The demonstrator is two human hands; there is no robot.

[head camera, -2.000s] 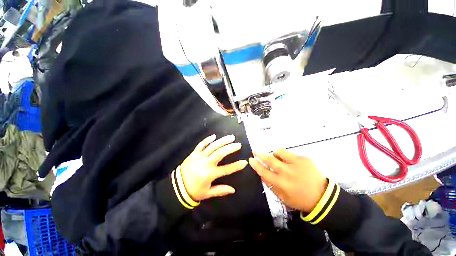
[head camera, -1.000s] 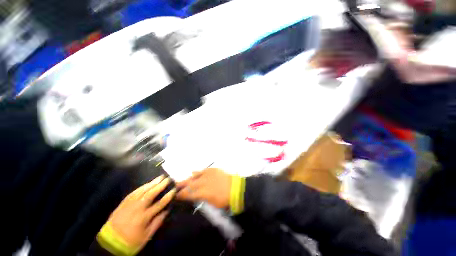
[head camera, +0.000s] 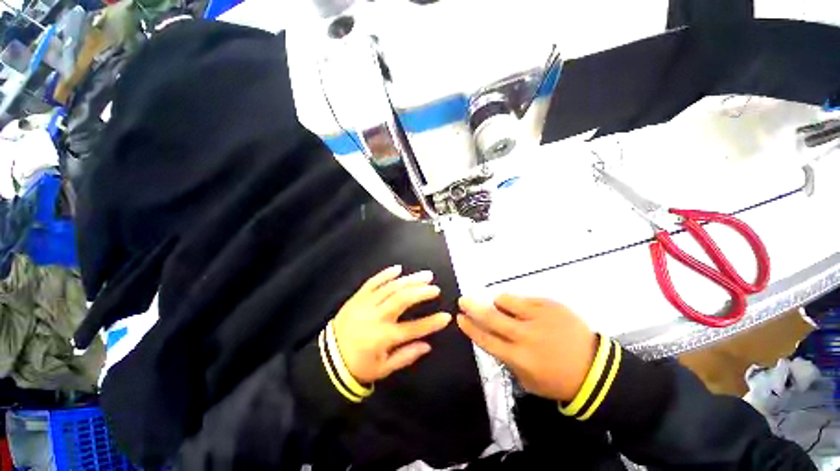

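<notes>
A large black cloth (head camera: 239, 184) lies left of and below the needle area (head camera: 440, 221) of a white sewing machine with a blue stripe (head camera: 433, 112). Its straight right edge runs from the presser foot toward the wearer. My left hand (head camera: 387, 327) lies flat on the cloth with fingers spread, holding nothing. My right hand (head camera: 525, 345) is at the cloth's edge, thumb and fingertips close together there; the fingertips appear to pinch the edge. A white frayed strip (head camera: 498, 405) shows below the right hand along the edge.
Red-handled scissors (head camera: 705, 267) lie on the white table (head camera: 571, 267) at right. A black band of cloth (head camera: 635, 78) lies behind the machine. A ruled tape (head camera: 682, 345) runs along the table's front edge. Blue crates (head camera: 87, 442) and heaped clothes (head camera: 41, 317) stand at left.
The view swung right, blurred, and came back. The hands remain at the cloth's edge, near the same place as two seconds ago.
</notes>
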